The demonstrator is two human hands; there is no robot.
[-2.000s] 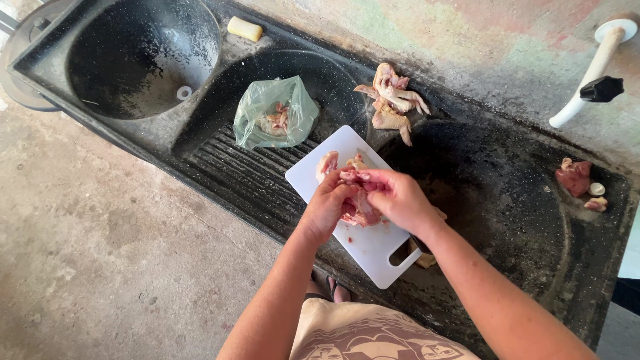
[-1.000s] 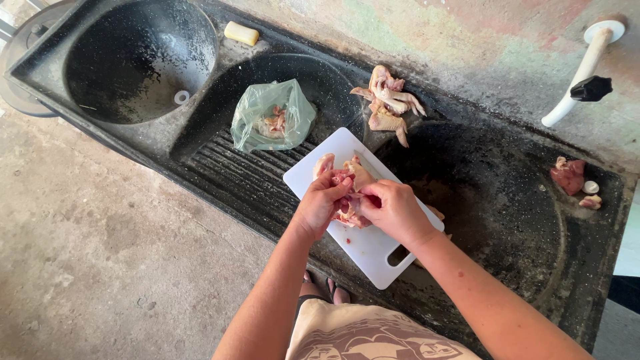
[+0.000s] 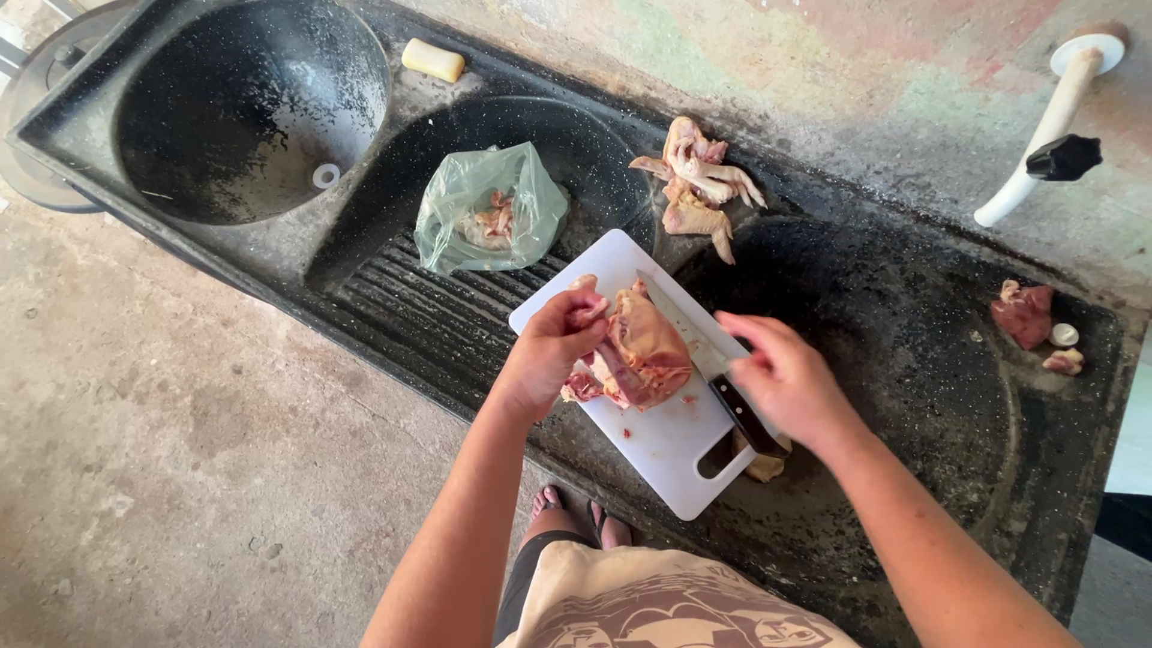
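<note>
My left hand (image 3: 562, 342) grips one end of a piece of raw poultry (image 3: 646, 346), which lies on a white plastic cutting board (image 3: 666, 472). Beside the meat, along the board's right side, rests a kitchen knife (image 3: 745, 416) with a black riveted handle, its blade pointing away from me. My right hand (image 3: 787, 382) is over the board's right edge, close to the knife handle, somewhat blurred, with nothing seen in it. A yellowish piece (image 3: 765, 461) sits partly under the board and handle.
The black speckled sink counter (image 3: 378, 360) holds a green plastic bag (image 3: 490, 211) with meat scraps, chicken feet and wing pieces (image 3: 697, 180), and a bar of soap (image 3: 433, 60). Dark red meat (image 3: 1023, 313) and a white cap (image 3: 1064, 335) lie at right, below a white wall tap (image 3: 1044, 135).
My right hand has let go of the meat and moved right, beside the knife. The knife on the board now shows; my left hand still grips the meat.
</note>
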